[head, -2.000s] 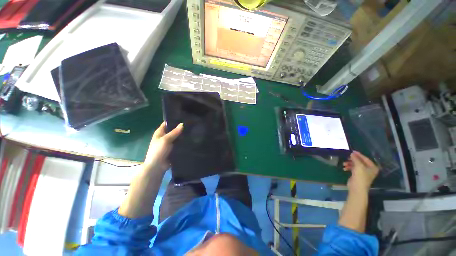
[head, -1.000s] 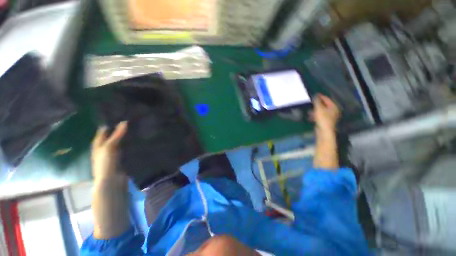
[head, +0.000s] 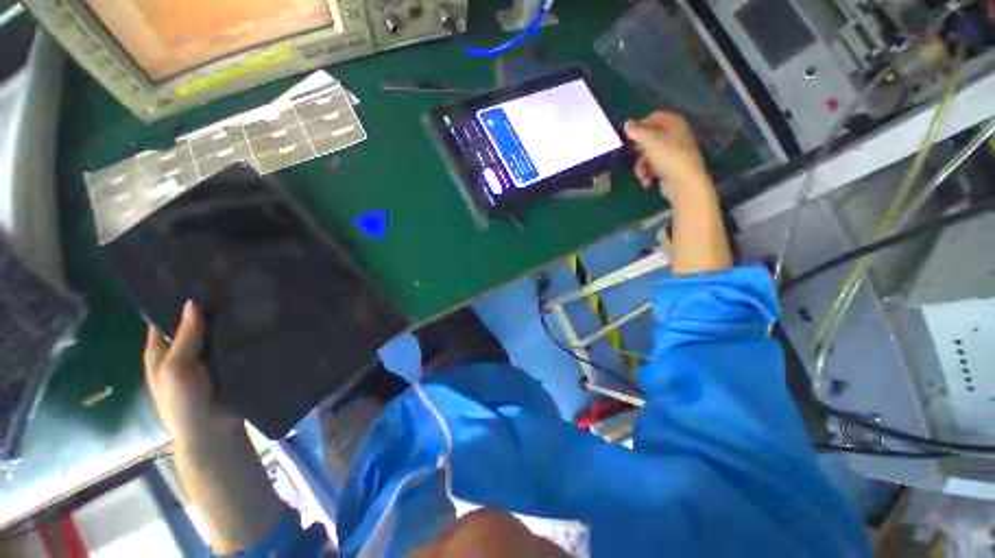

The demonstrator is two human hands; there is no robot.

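Note:
My left hand (head: 183,376) holds a large black unlit tablet or panel (head: 256,294) by its left edge, over the bench's front edge. The lit tablet (head: 535,140) lies on the green bench, with a white screen and a blue box. My right hand (head: 668,155) is at the lit tablet's right edge, fingers bent together; whether it grips the edge cannot be told. A blue triangular pick (head: 373,225) lies between the two tablets.
A label sheet (head: 229,147) lies below the oscilloscope (head: 218,44). A thin dark tool (head: 436,87) and a blue cable (head: 507,46) are behind the lit tablet. A clear plastic sleeve (head: 666,71) is at right, beside grey machines (head: 791,33). A bagged panel (head: 31,327) is far left.
The view has shifted right and turned, so the bench things sit further left and higher. The black panel stays in my left hand. My right hand stays beside the lit tablet.

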